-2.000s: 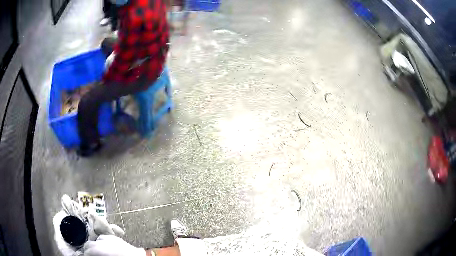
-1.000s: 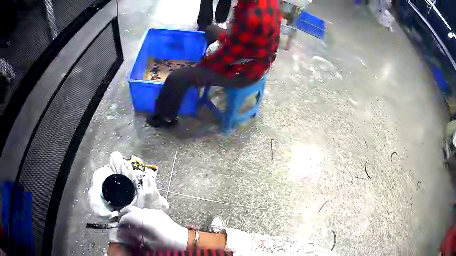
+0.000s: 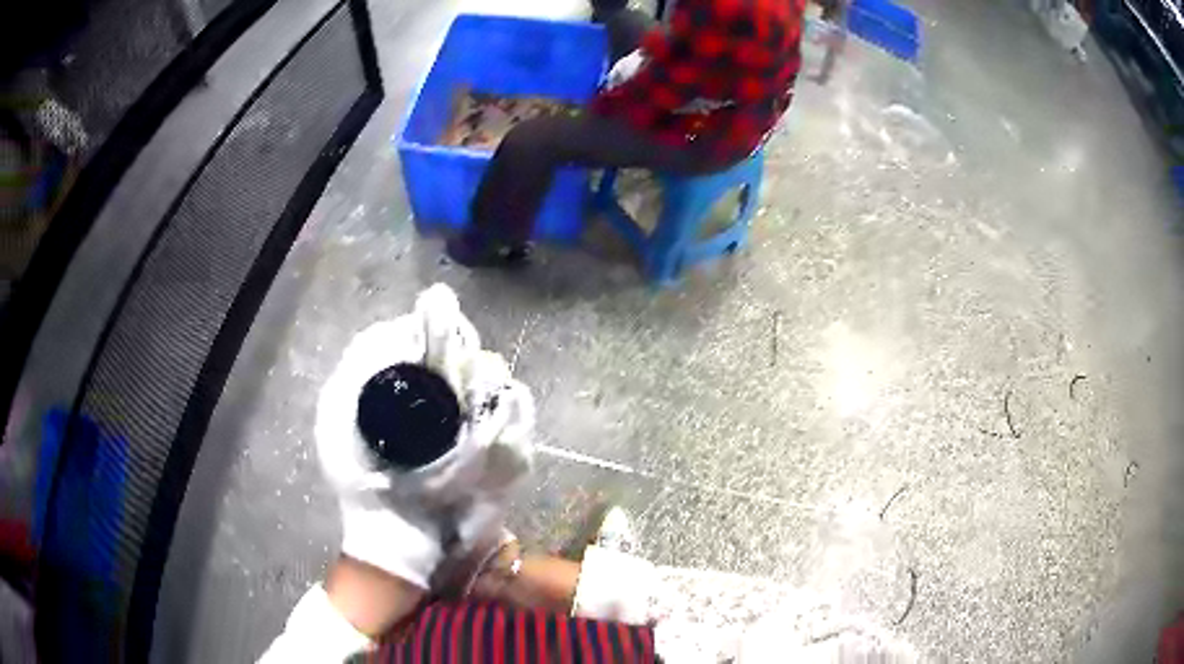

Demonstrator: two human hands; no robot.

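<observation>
A round pot of glossy black paint (image 3: 409, 415) is in front of me, left of centre, with crumpled white cloth or glove fabric around it. My left hand (image 3: 377, 512), in a white glove, holds the pot from below. My right hand (image 3: 483, 499), also white-gloved, is close against its right side. The white gloves and cloth blend, so the right hand's fingers and any brush in it are hidden. A black mesh panel (image 3: 195, 279) with a thick black frame stands upright to the left, apart from the pot.
A person in a red-black checked shirt (image 3: 727, 65) sits on a blue stool (image 3: 712, 214) beside a blue crate (image 3: 435, 169) of small parts. Thin dark curved scraps (image 3: 913, 594) lie on the grey floor. Another blue object (image 3: 85, 486) shows behind the mesh.
The view has swung left, so the panel shows more than two seconds ago. The pot and hands now sit higher and nearer the middle. The dark stick seen by the right hand is no longer visible.
</observation>
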